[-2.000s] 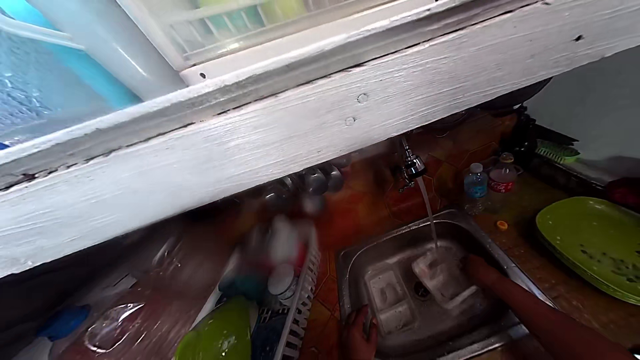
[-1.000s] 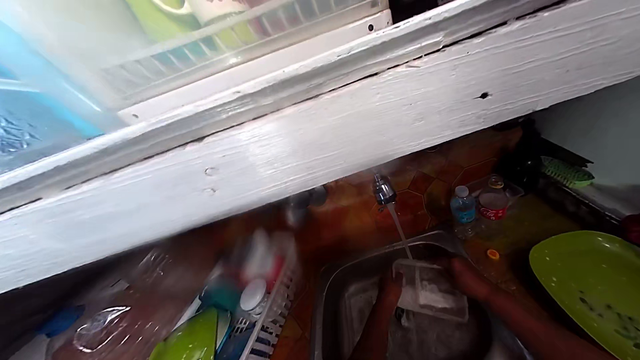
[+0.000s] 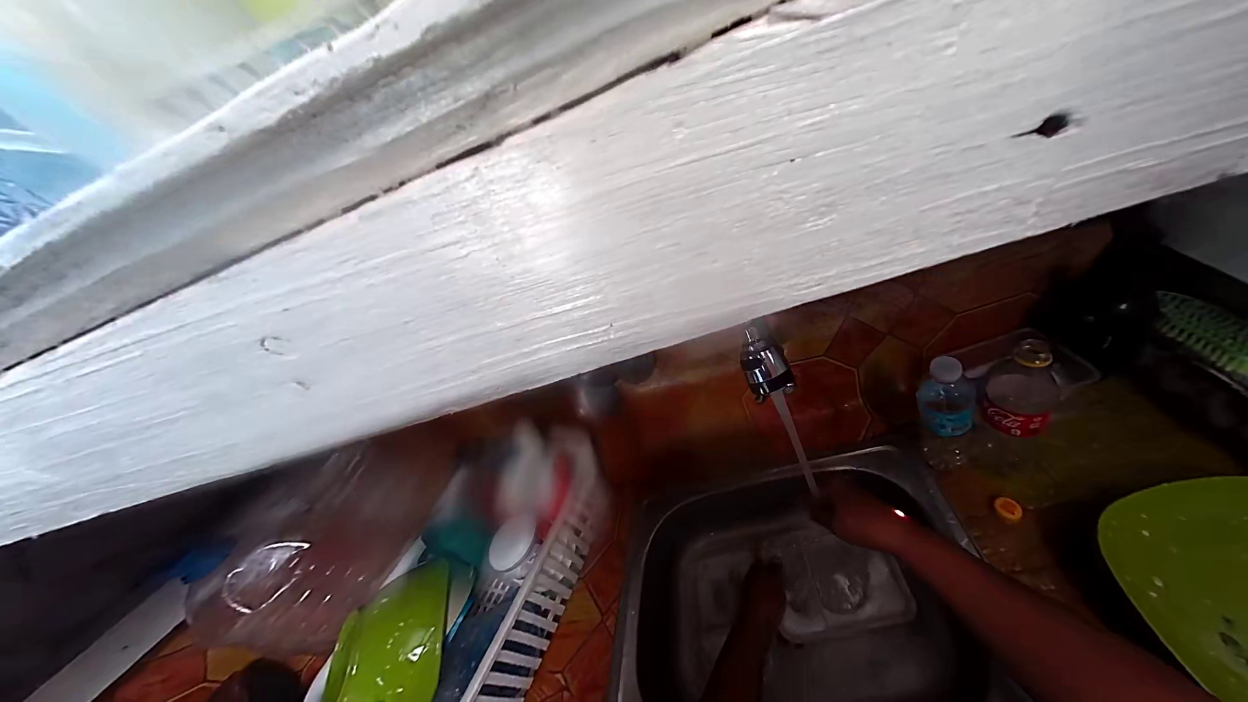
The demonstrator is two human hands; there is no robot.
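Observation:
Water runs from a chrome faucet (image 3: 766, 369) into a stainless steel sink (image 3: 655, 546). My right hand (image 3: 846, 512) is raised at the stream, its fingers dark and blurred, so its grip is unclear. Below it, in the basin, lies a clear plastic container (image 3: 858, 590) with compartments. My left hand (image 3: 765, 590) reaches in from the bottom and is at the container's left side; shadow hides whether its fingers hold the edge.
A white dish rack (image 3: 526, 624) with a green plate (image 3: 395, 634) stands left of the sink. At right are a small bottle (image 3: 946, 398), a red-labelled bottle (image 3: 1019, 395), an orange cap (image 3: 1007, 509) and a green platter (image 3: 1185, 575). A white painted beam (image 3: 585, 244) crosses above.
The container, held up under the faucet between both hands one second ago, is now lower in the basin. My right hand is now at the water stream. The view has shifted closer to the beam.

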